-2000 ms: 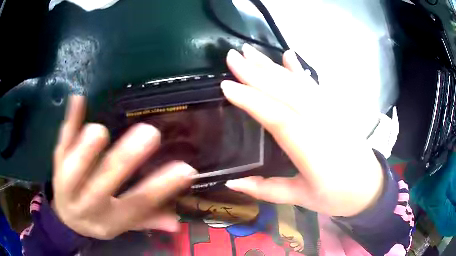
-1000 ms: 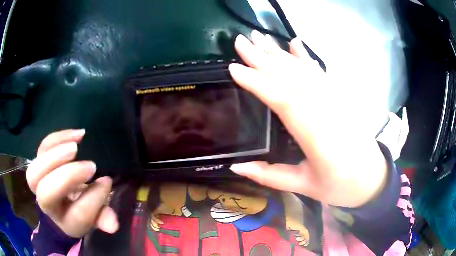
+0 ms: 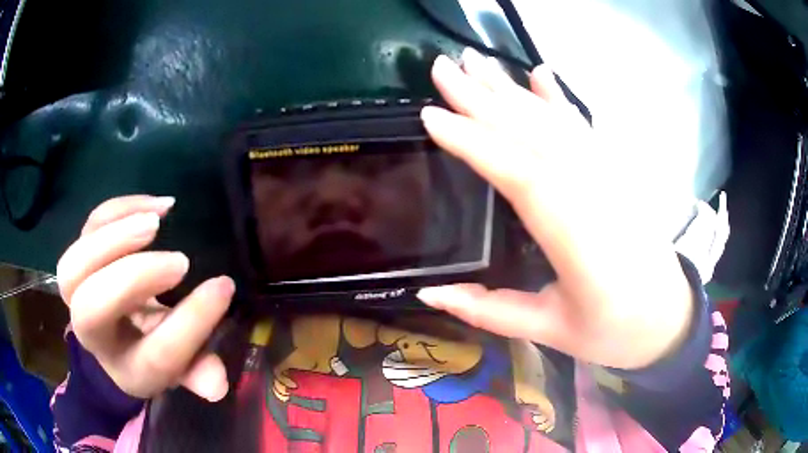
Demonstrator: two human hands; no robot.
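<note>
A black video speaker point(image 3: 319, 295) lies at the near edge of the green mat, with white marks along its far long edge. Its screen window point(image 3: 354, 212) is dark and shiny, with small yellow lettering at the top left and a reflection in it. My right hand point(image 3: 567, 212) lies over the speaker's right end, thumb at the near edge and fingers at the far edge, gripping it. The dial end is mostly hidden under this hand. My left hand point(image 3: 142, 296) is raised just left of the speaker, fingers curled and apart, holding nothing that I can see.
The green bench mat point(image 3: 266, 53) lies beyond the speaker. A glaring whitish plastic sheet point(image 3: 647, 71) is at the upper right, with a black strap or cord beside it. A thin black loop point(image 3: 25, 190) lies at the far left. Black stacked speakers point(image 3: 780, 230) stand at the right.
My left hand has drawn back from over the screen to the left of the speaker, so the window now shows fully. My right hand stays on the right end, and both have shifted slightly right.
</note>
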